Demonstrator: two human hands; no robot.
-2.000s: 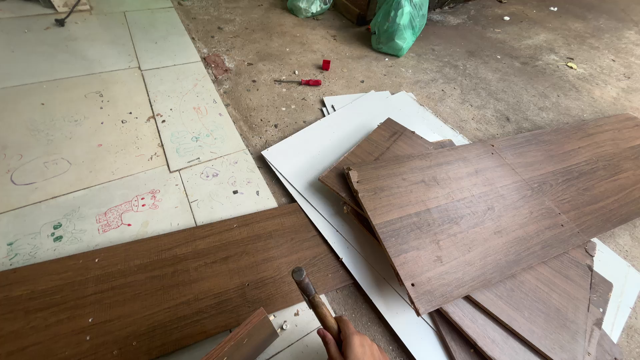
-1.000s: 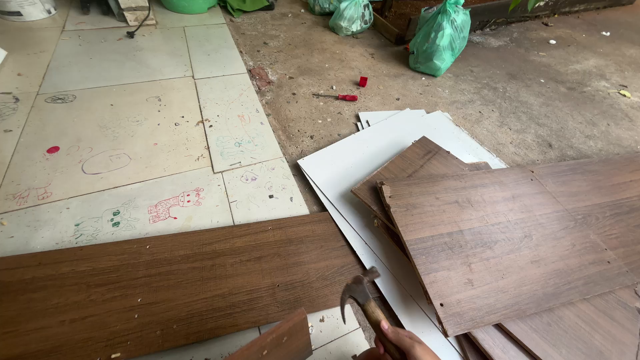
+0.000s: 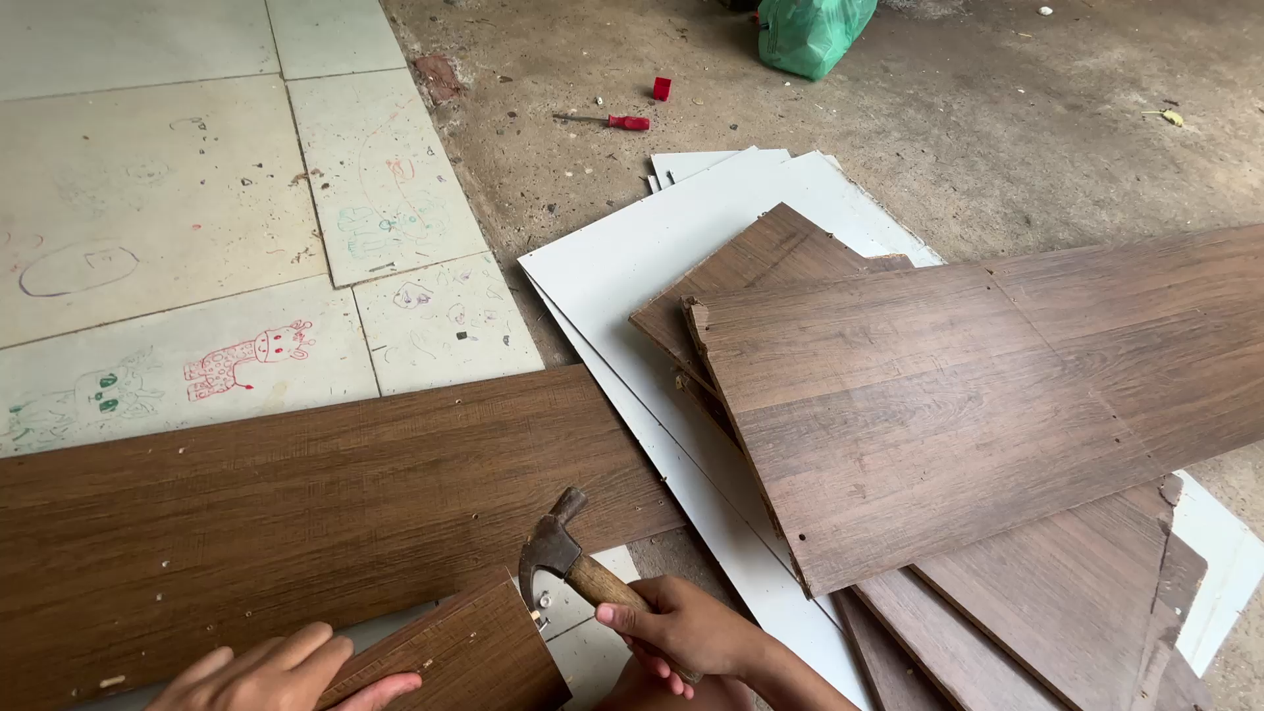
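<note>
My right hand (image 3: 681, 632) grips the wooden handle of a claw hammer (image 3: 568, 553), its head up and its curved claw at the end corner of a small wood-grain board (image 3: 474, 642). Small metal fittings stick out by that corner; whether the claw touches them I cannot tell. At the bottom left, my left hand (image 3: 272, 671) holds the small board by its upper edge, thumb on the near face. Behind it a long brown wood-grain board (image 3: 296, 494) lies flat, with small holes and wood chips on it.
Wood-grain panels (image 3: 938, 395) with broken edges are stacked on white panels (image 3: 612, 247) at the right. A red-handled screwdriver (image 3: 628, 123) and a red cap (image 3: 662, 89) lie on the concrete. A green plastic bag (image 3: 815, 35) stands beyond. Pale tiles (image 3: 178, 217) bear drawings.
My left hand has come into view on the small board. The hammer's claw now points down at the board's corner; a second ago the hammer was held farther from it.
</note>
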